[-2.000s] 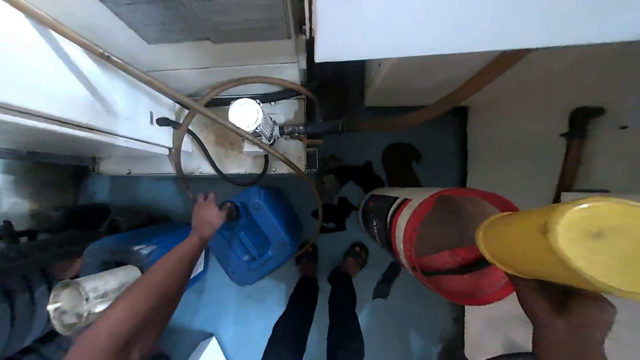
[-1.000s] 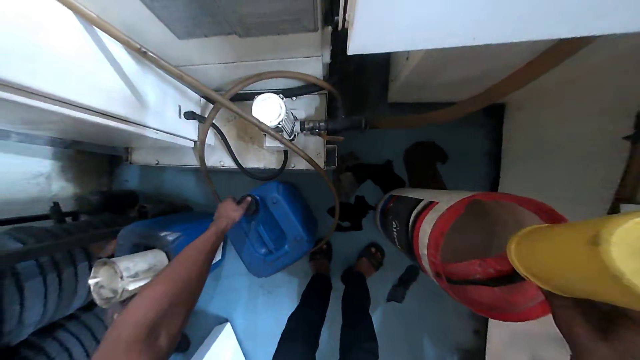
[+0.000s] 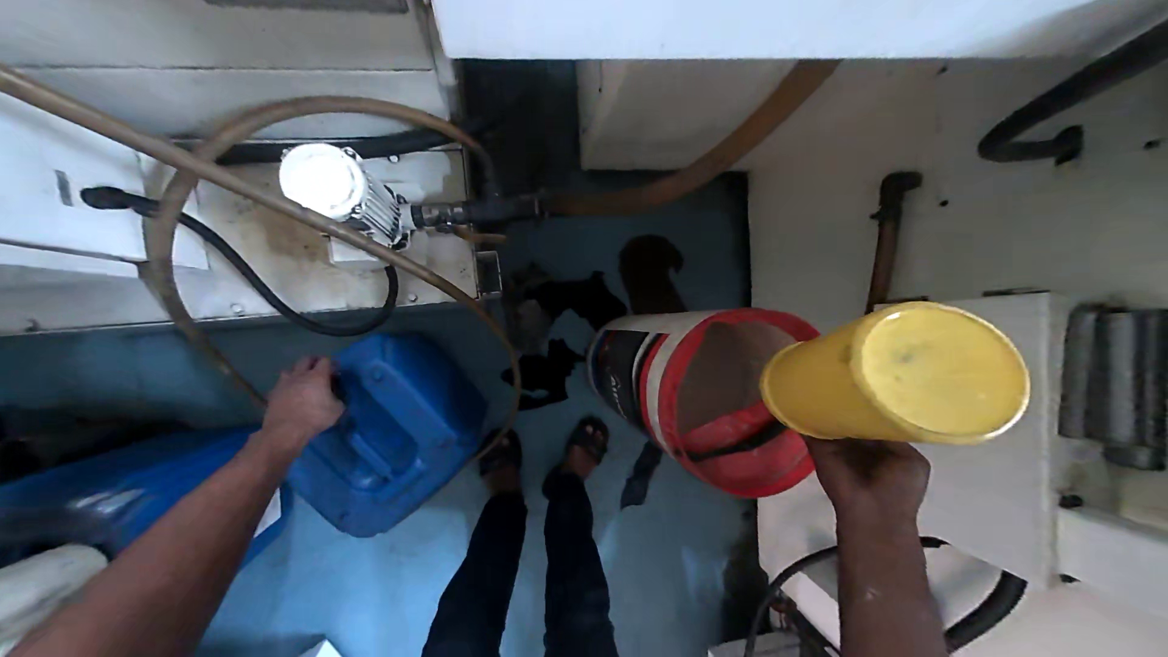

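My left hand (image 3: pixel 306 399) is at the upper left corner of a blue plastic jerrycan (image 3: pixel 392 433), its fingers curled over the spout area; the cap is hidden. In my right hand (image 3: pixel 871 474) is a yellow plastic container (image 3: pixel 940 372), tilted with its base toward me and its other end over the mouth of a large bucket with a red rim (image 3: pixel 652 383). Something red with a dark strip lies inside the bucket's mouth. Whether anything flows from the yellow container cannot be seen.
An electric pump (image 3: pixel 342 192) with a brown hose (image 3: pixel 265 196) looping past the jerrycan stands on a metal ledge. Another blue container (image 3: pixel 119 493) lies at left. Dark rags (image 3: pixel 575 297) are on the blue floor. White cabinets and a thick brown pipe (image 3: pixel 684 187) border the space.
The view has shifted, showing more of the right side. My left hand stays at the jerrycan's corner, and the yellow container remains held at the bucket.
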